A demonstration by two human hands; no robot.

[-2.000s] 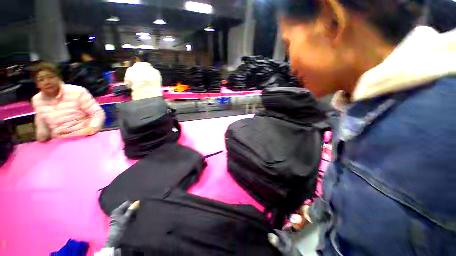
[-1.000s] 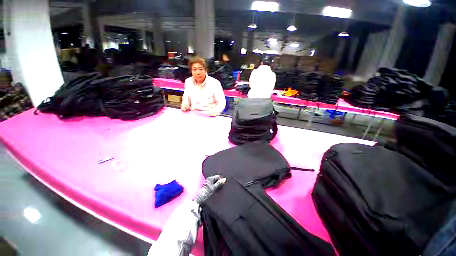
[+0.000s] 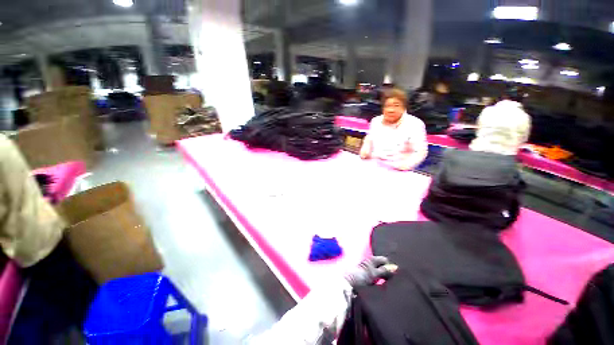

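My left hand (image 3: 372, 270), in a grey glove with bare fingertips, holds the upper left edge of a black backpack (image 3: 417, 311) at the bottom of the view. That backpack is cut off by the lower edge. Another black backpack (image 3: 448, 259) lies flat just behind it, with a thin strap out to the right. A small stack of black backpacks (image 3: 474, 189) stands behind that. My right hand is not in view.
A pink table (image 3: 283, 202) holds a blue cloth (image 3: 325, 248) and a heap of backpacks (image 3: 296, 133). A person (image 3: 397, 140) sits across. At left are a blue stool (image 3: 128, 308), a cardboard box (image 3: 111, 232) and a person's sleeve (image 3: 27, 202).
The view has swung left, bringing the stool and boxes in. The neighbour in blue and my right hand have left the view. My left hand still holds the backpack.
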